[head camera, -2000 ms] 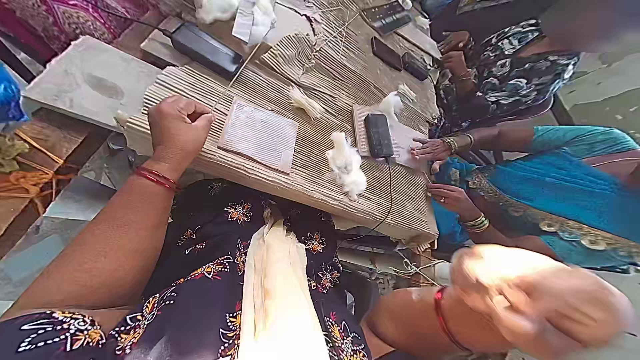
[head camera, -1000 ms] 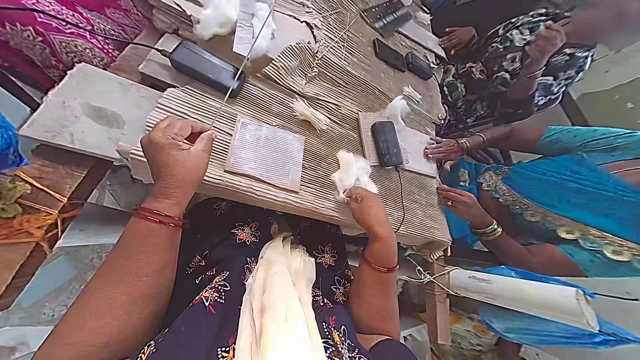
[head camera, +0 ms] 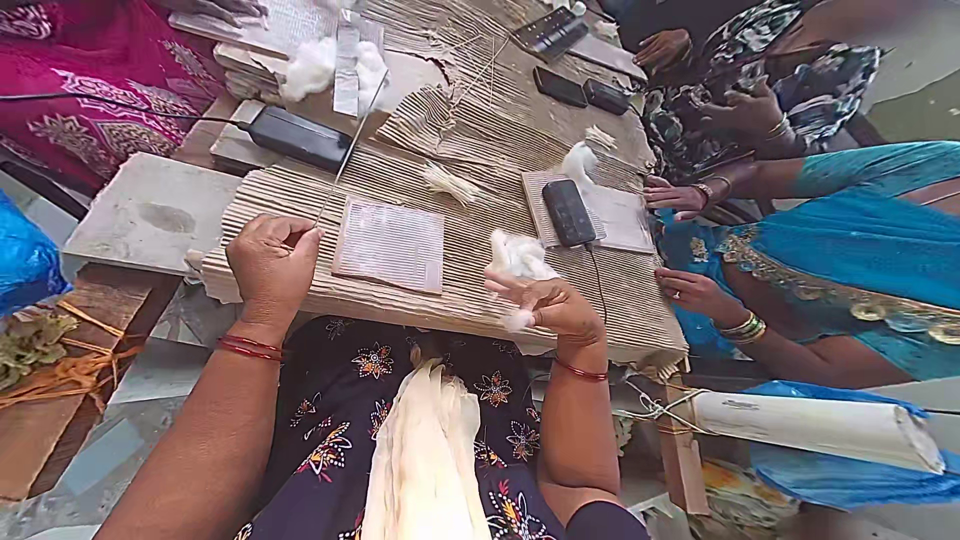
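Observation:
My left hand (head camera: 274, 259) is closed on the near end of a thin stick (head camera: 351, 146) that slants up and away over the table's left part. My right hand (head camera: 551, 304) pinches a small tuft of white cotton (head camera: 517, 320) at its fingertips, just beside a larger wad of cotton (head camera: 517, 255) on the corrugated cardboard. Between my hands lies a flat, square ribbed board (head camera: 390, 244). A bundle of thin pale wicks or sticks (head camera: 450, 184) rests beyond it.
Corrugated cardboard (head camera: 480, 300) covers the table. A black device (head camera: 568, 214) with a cable sits right, on another ribbed board; a black box (head camera: 300, 137) stands left. Phones (head camera: 560, 86) lie farther back. A co-worker's hands (head camera: 701, 296) are at the right edge; other people sit around. A white pipe (head camera: 817, 429) juts out lower right.
My right hand has come from the far lower right to the cotton and now holds a small tuft. The left hand stays near the board's left side.

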